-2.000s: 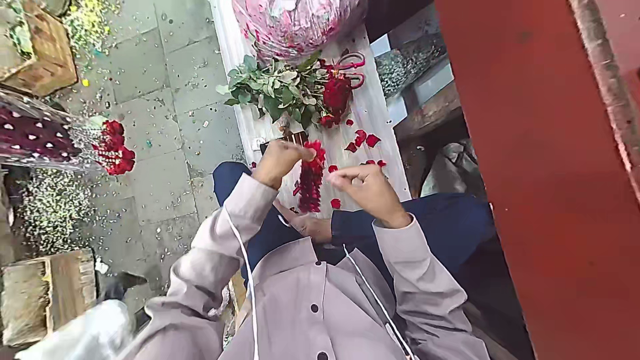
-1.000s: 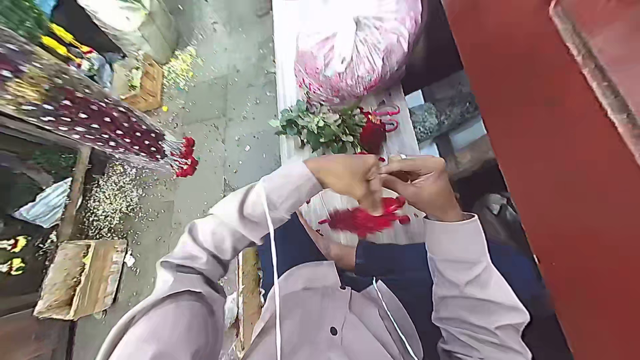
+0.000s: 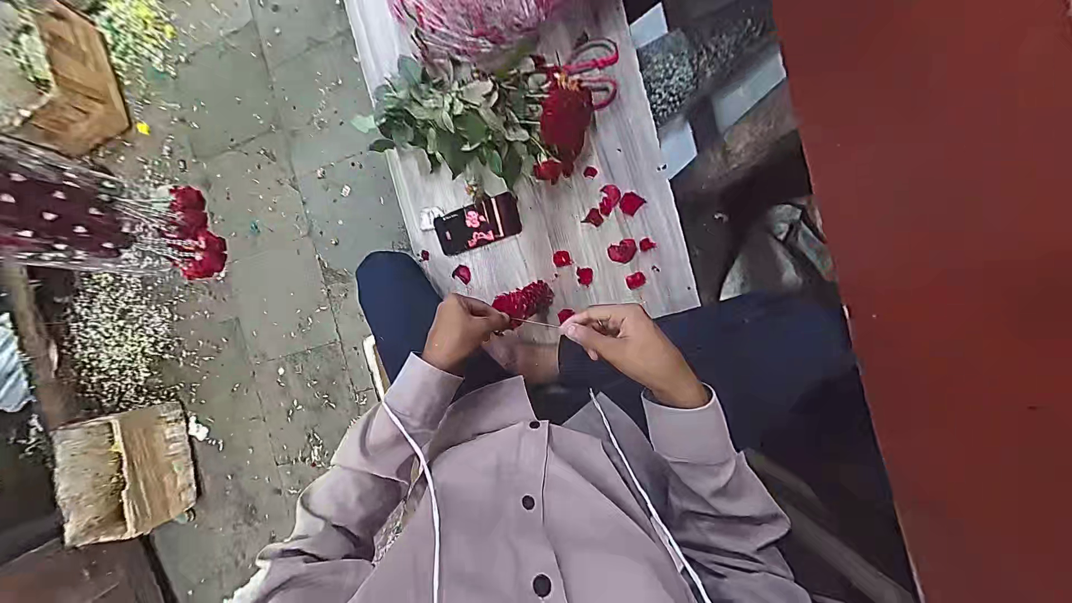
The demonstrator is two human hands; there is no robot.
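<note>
A thin thread or needle (image 3: 536, 322) runs between my two hands, pinched at its ends. My left hand (image 3: 462, 332) grips it beside a string of packed red petals (image 3: 523, 303), which lies just beyond the fingertips. Whether these fingers also touch the petals is hard to tell. My right hand (image 3: 635, 347) pinches the other end between thumb and forefinger. Loose red petals (image 3: 621, 250) are scattered over the pale wooden board (image 3: 662, 218) in front of me. Farther up lie green-leaved rose stems (image 3: 456, 117), a dark red rose bloom (image 3: 565, 121) and red-handled scissors (image 3: 596, 71).
A phone (image 3: 479, 224) with a lit screen lies on the board. Behind the leaves is a pink-patterned plastic bundle (image 3: 481, 25). Wrapped red roses (image 3: 197, 233) jut in from the left, above a wooden box (image 3: 126, 473). A red panel (image 3: 938, 293) borders the right side.
My hands were together one second ago and are now apart, with a thin line between them. The phone, hidden then, shows now. The view has shifted.
</note>
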